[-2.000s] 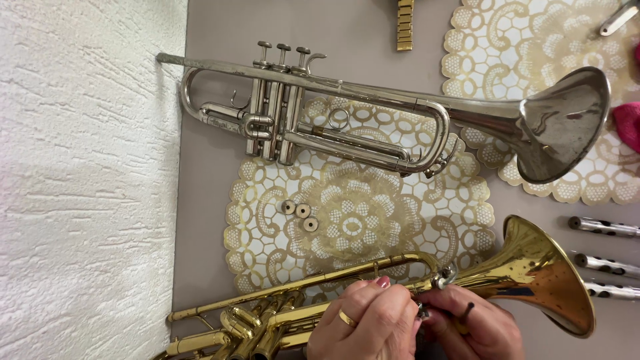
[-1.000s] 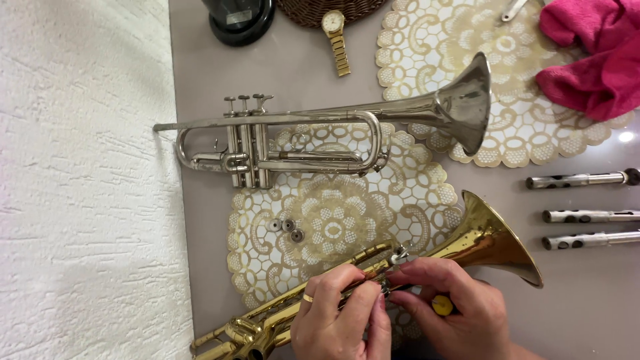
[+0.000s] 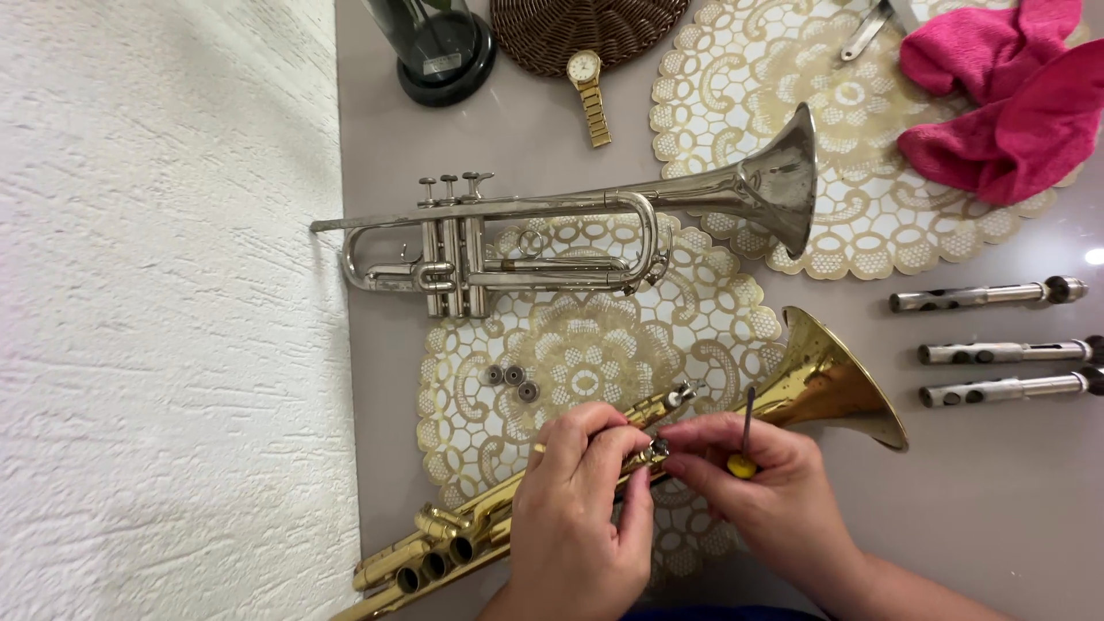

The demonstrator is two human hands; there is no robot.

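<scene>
A gold-coloured brass trumpet (image 3: 819, 397) lies slanted across the lower part of the view, its valve casings open. My left hand (image 3: 586, 509) grips its tubing, with fingertips at a small metal fitting (image 3: 655, 448). Thumb and forefinger of my right hand (image 3: 759, 483) pinch that same fitting from the other side. Between the right fingers there is also a small screwdriver with a yellow handle (image 3: 741, 467), its thin shaft pointing up. A silver-coloured trumpet (image 3: 552, 207) lies above. Several small round metal caps (image 3: 515, 375) rest on the lace-patterned placemat (image 3: 586, 345).
Several trumpet valve pistons (image 3: 992, 352) lie at the right. Beyond the silver trumpet are a gold-coloured wristwatch (image 3: 591, 99), a brown woven mat (image 3: 595, 26), a glass vessel with a black base (image 3: 448, 65), a pink cloth (image 3: 1009, 103) and a metal tool (image 3: 865, 34). A white textured wall (image 3: 172, 302) borders the left.
The right hand's fingers have shifted, and the screwdriver shaft now points up. Both hands stay at the brass trumpet. The view has moved since the oldest frame.
</scene>
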